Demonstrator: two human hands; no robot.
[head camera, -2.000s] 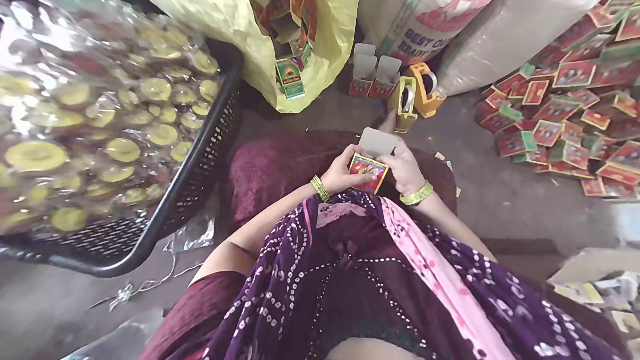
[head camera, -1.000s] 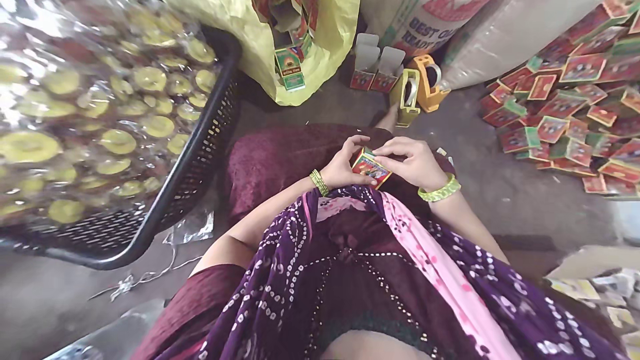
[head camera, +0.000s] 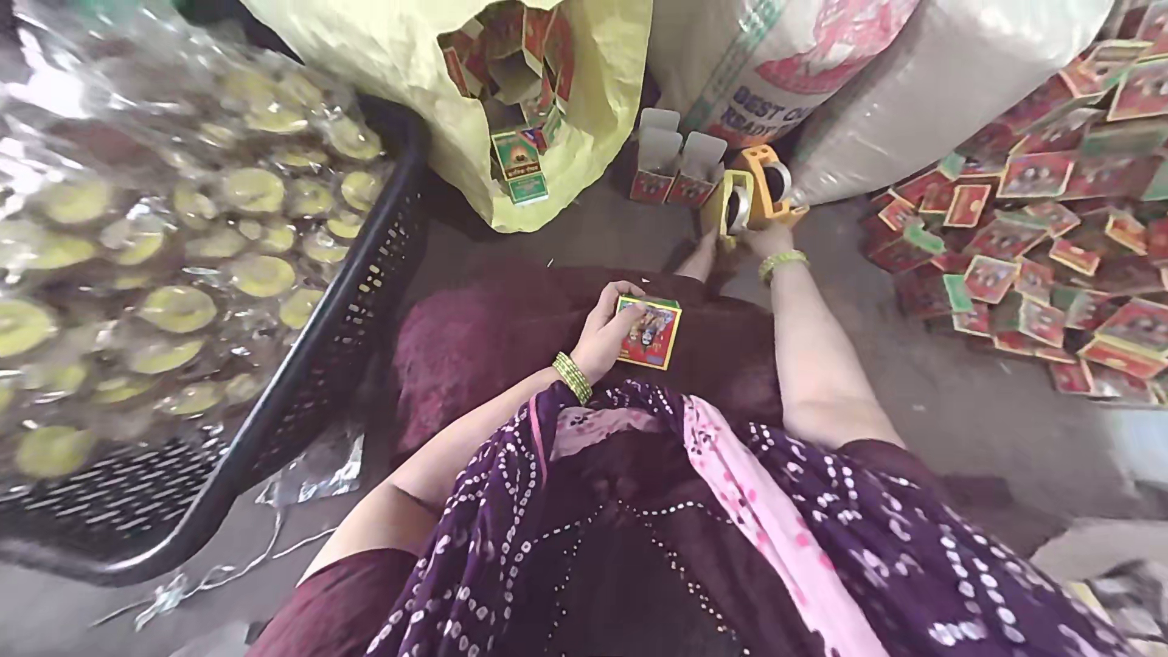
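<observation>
My left hand (head camera: 604, 336) holds a small printed cardboard box (head camera: 651, 334), red with a yellow border and a green edge, above my lap. Its thumb lies across the printed face. My right hand (head camera: 765, 239) is stretched forward to the tape dispensers and touches the lower end of the orange tape dispenser (head camera: 756, 168); its fingers are partly hidden, so its grip is unclear. Just left of it stands a yellow tape dispenser (head camera: 727, 203). Two small red boxes with raised grey flaps, one (head camera: 653, 175) and another (head camera: 695, 181), stand beyond on the floor.
On the left, a black plastic basket (head camera: 239, 456) holds clear-wrapped items with yellow round parts. A yellow sack (head camera: 584, 164) of small boxes lies open ahead, with a green box (head camera: 520, 166) at its mouth. White sacks (head camera: 949, 91) stand ahead; many red boxes (head camera: 1031, 274) are heaped at right.
The box's raised grey flap, seen two seconds ago, no longer shows. My right hand has left the box and moved forward to the tape dispensers; my left hand still holds the box.
</observation>
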